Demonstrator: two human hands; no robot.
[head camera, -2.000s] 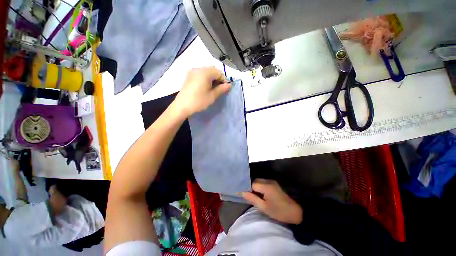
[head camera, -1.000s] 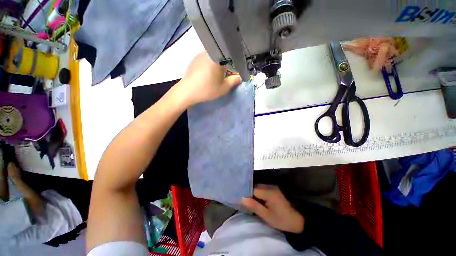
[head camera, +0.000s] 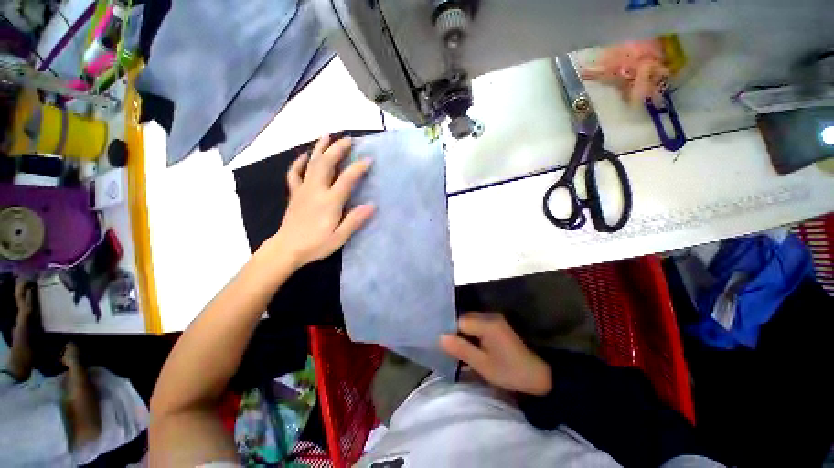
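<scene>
The grey fabric panel lies lengthwise from the needle area over the table's front edge, on top of the black fabric panel, which shows to its left. My left hand lies with fingers spread across the black panel and the grey panel's left edge. My right hand pinches the grey panel's lower right corner, thumb on top. The presser foot and needle area of the sewing machine is at the grey panel's top edge; whether the foot is down I cannot tell.
Black-handled shears, a peach bundle, a dark blue loop and a smartphone lie to the right. Grey cut pieces lie at upper left. Red baskets stand below the table. Another person's arm shows at lower left.
My left hand has moved from the panel's top edge near the needle down and left, and its fingers have spread flat. My right hand stays at the lower corner.
</scene>
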